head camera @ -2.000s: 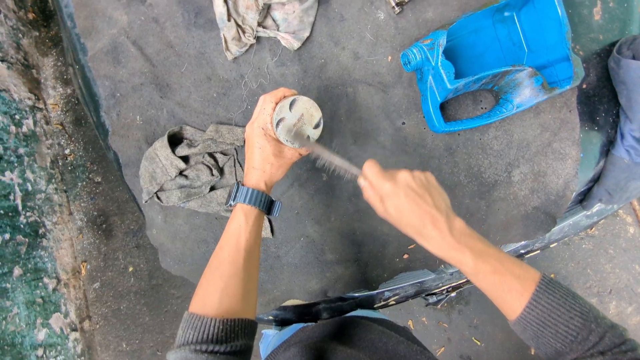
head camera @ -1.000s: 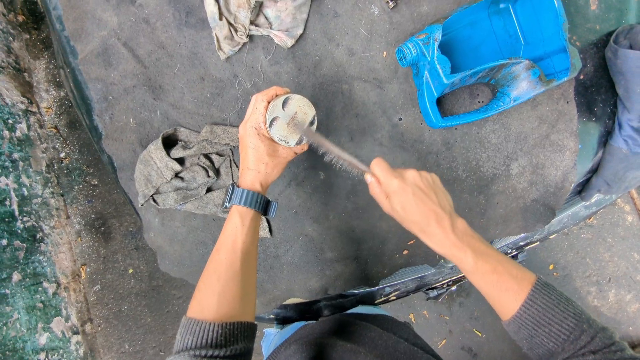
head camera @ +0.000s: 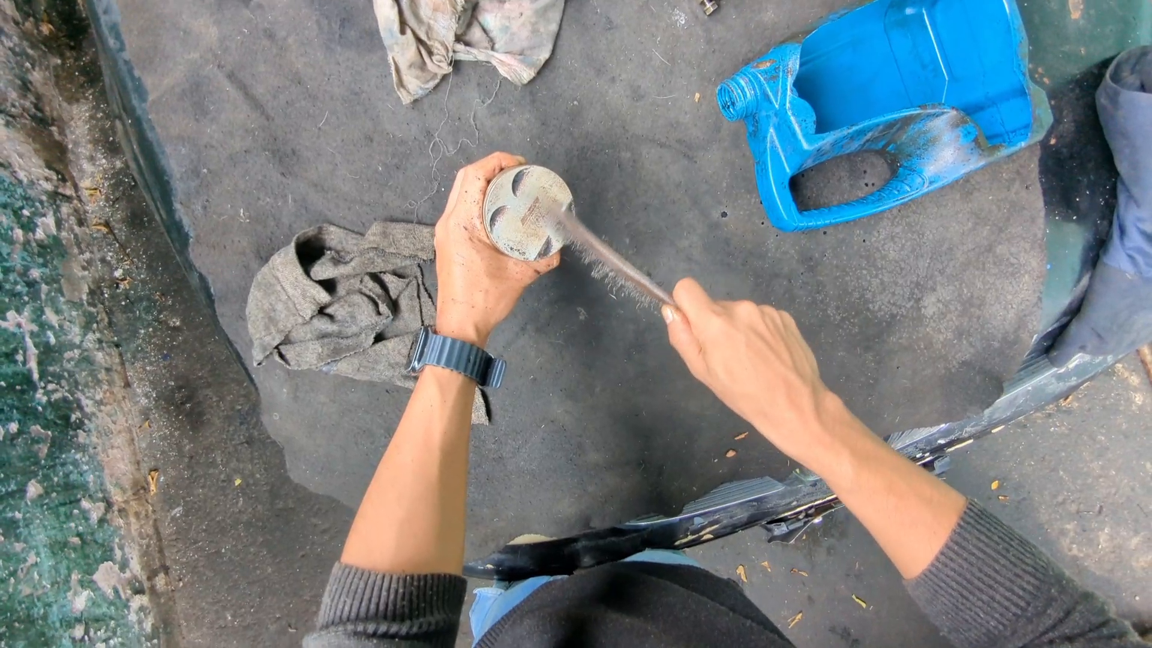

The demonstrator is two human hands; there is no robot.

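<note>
An engine piston (head camera: 526, 209) with crescent valve recesses in its round metal crown faces up, gripped around its side by my left hand (head camera: 481, 252). My right hand (head camera: 751, 355) is closed on the handle end of a wire brush (head camera: 616, 265), whose bristles point down and to the left. The brush's far end overlaps the right edge of the piston crown and is slightly blurred. My palm hides the handle. Beside my left wrist, a crumpled grey cloth (head camera: 360, 315) lies on the dark mat.
A cut-open blue plastic jug (head camera: 837, 207) lies at the upper right, a stained pale rag (head camera: 486, 45) at the top. A small metal part (head camera: 709, 6) sits near the top edge. A person's trouser leg (head camera: 1120, 216) is at far right. A black raised edge (head camera: 720, 517) runs near my body.
The brush and my right hand have shifted slightly against the piston crown. My left hand keeps its hold on the piston, and the rags and jug stay where they were.
</note>
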